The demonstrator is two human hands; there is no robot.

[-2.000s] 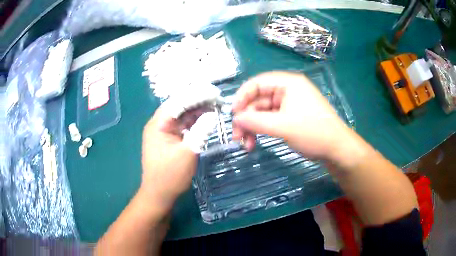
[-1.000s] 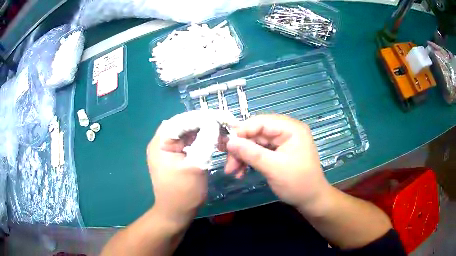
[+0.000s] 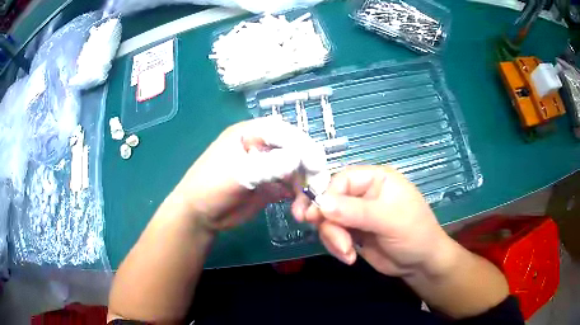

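Note:
My left hand (image 3: 254,165), with white finger cots on thumb and fingers, is closed around something; I cannot tell cots from any white part there. My right hand (image 3: 369,216) pinches a thin dark and silver shaft (image 3: 310,195) at the left hand's fingertips. Both hands are above the near left part of the clear grooved tray (image 3: 407,120). Several shafts with white sleeves (image 3: 296,98) lie side by side in its left part. Their lower ends are partly hidden by my hands.
Behind the tray are a box of white sleeves (image 3: 270,51) and a box of silver shafts (image 3: 400,24). An orange fixture (image 3: 531,92) stands at right. A label card (image 3: 151,71), loose white pieces (image 3: 125,150) and plastic bags (image 3: 51,165) are at left. A red stool (image 3: 528,260) is below.
My hands have come off the tray's middle towards its near left side. The white-ended shafts in the tray are now uncovered. The bench view has shifted slightly.

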